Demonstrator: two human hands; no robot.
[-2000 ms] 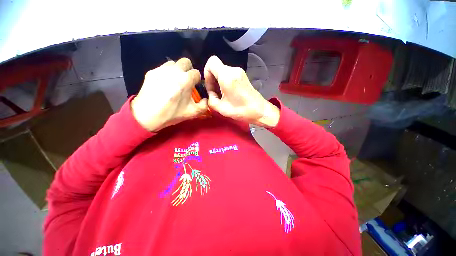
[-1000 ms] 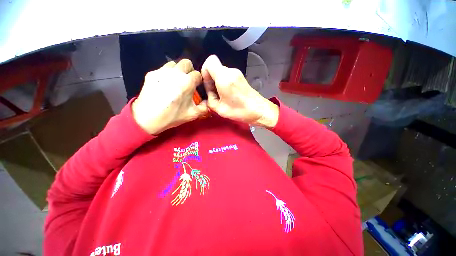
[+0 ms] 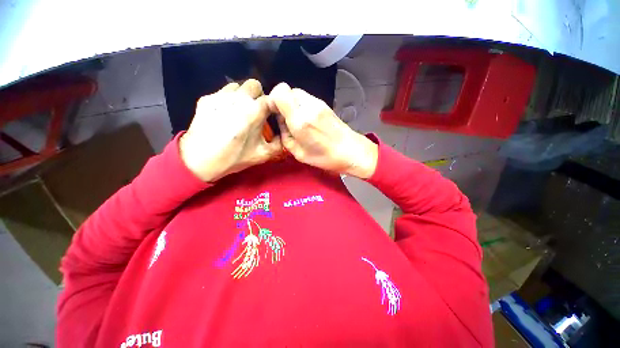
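The orange cable coil (image 3: 268,131) shows only as a small orange patch between my two hands, in front of my red shirt and below the table edge. My left hand (image 3: 228,129) is curled around it from the left. My right hand (image 3: 316,129) closes in from the right, its fingertips touching the left hand's fingers and its lower fingers beside the coil. A dark gap, possibly a black part, shows between the hands. Most of the coil is hidden by the fingers.
The white table (image 3: 272,17) edge curves across the top. A red plastic stool (image 3: 496,95) stands at right on the tiled floor, and another red stool (image 3: 68,95) at left. Brown cartons (image 3: 102,177) lie at left and lower right. A white ring-shaped thing (image 3: 338,51) is under the table edge.
My right hand's upper fingers have moved slightly left and down, closing the gap at the top against my left hand. My left hand has hardly moved.
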